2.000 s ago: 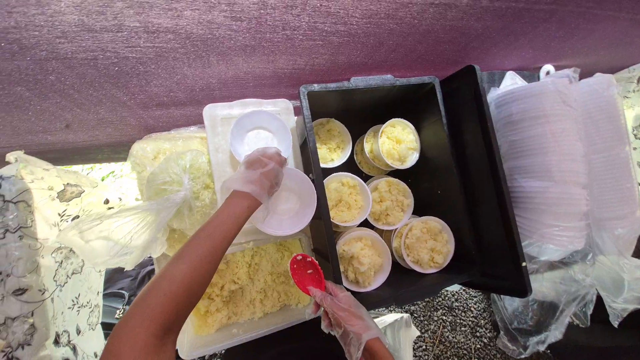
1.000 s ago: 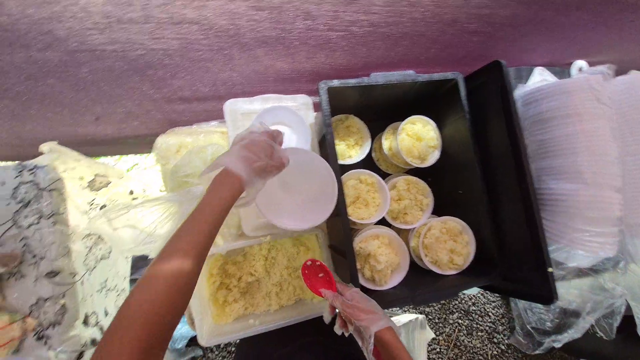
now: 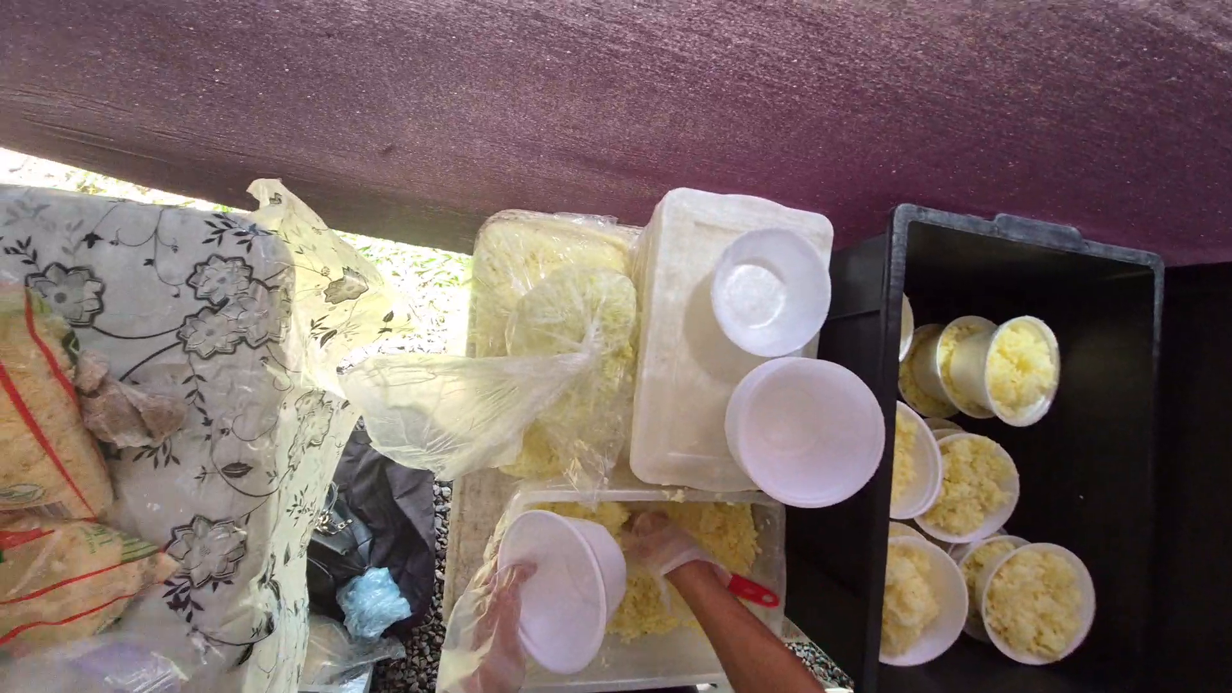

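Note:
My left hand (image 3: 499, 621), in a clear plastic glove, grips a white plastic bowl (image 3: 558, 592), tilted on its side over the left part of a tub of yellowish grated food (image 3: 717, 534). My right hand (image 3: 666, 545), also gloved, is closed down in that food, to the right of the bowl. A red spoon's handle (image 3: 753, 590) sticks out beside my right wrist; its head is hidden. Above the tub, a white bowl (image 3: 770, 292) and a white bowl stack (image 3: 805, 431) sit on a pale lidded container (image 3: 679, 385).
At right stands a black crate (image 3: 1030, 231) with several filled bowls (image 3: 1035, 602), some stacked. Clear bags of yellowish food (image 3: 553, 250) lie left of the pale container. Far left, a flower-patterned tablecloth (image 3: 221, 404) bears red-striped food bags (image 3: 43, 404). Purple fabric (image 3: 616, 106) hangs behind.
My left hand has moved from the bowls on the container down to the tub and now holds a bowl. My right hand has gone into the food. The view has shifted left.

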